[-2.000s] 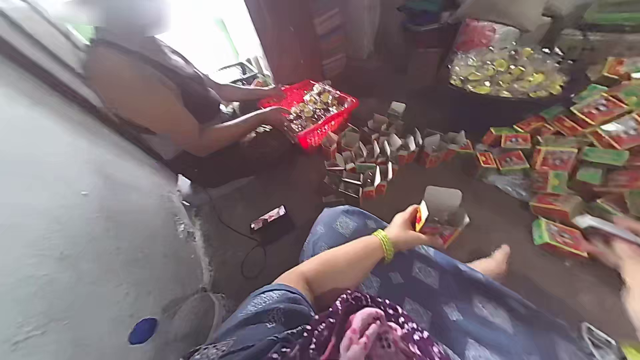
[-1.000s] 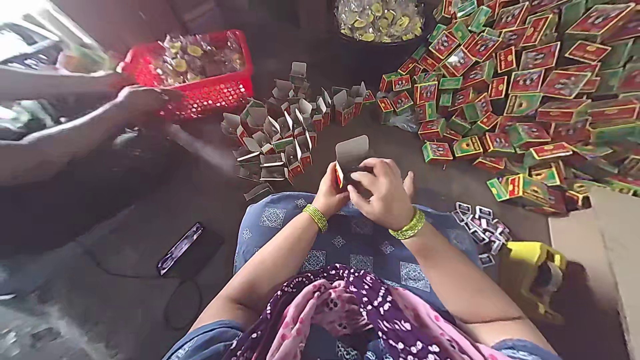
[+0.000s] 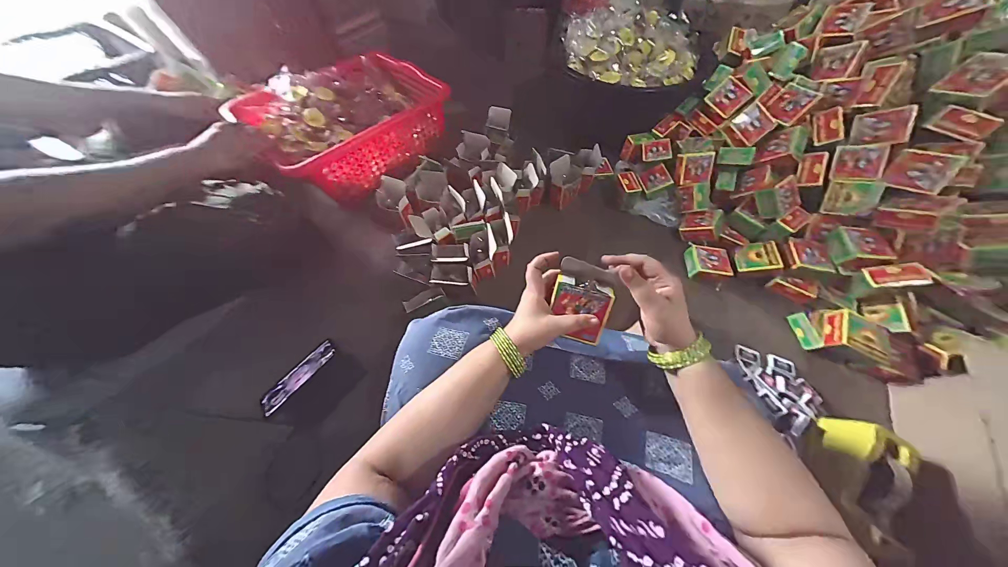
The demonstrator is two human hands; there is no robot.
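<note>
My left hand (image 3: 547,311) holds a small red and yellow printed cardboard box (image 3: 581,309) above my lap, its thumb across the front. The box's grey top flap stands raised. My right hand (image 3: 652,299) is at the box's right side, fingers apart, with its fingertips close to the flap; whether they touch it I cannot tell. Beyond my hands, several small cardboard boxes with raised flaps (image 3: 488,206) stand grouped on the floor. A large heap of red and green printed boxes (image 3: 854,165) lies to the right.
Another person's hands (image 3: 228,146) are at a red plastic basket (image 3: 382,150) of wrapped items. A dark tub (image 3: 630,98) holds clear packets with yellow pieces. A phone (image 3: 298,378) lies on the floor at left. Small white-edged pieces (image 3: 780,390) and a yellow tape dispenser (image 3: 858,439) are at right.
My right hand, over the box heap two seconds ago, came to the box and has since drawn back from it with fingers spread. The box front now faces up toward me. The view has swung right.
</note>
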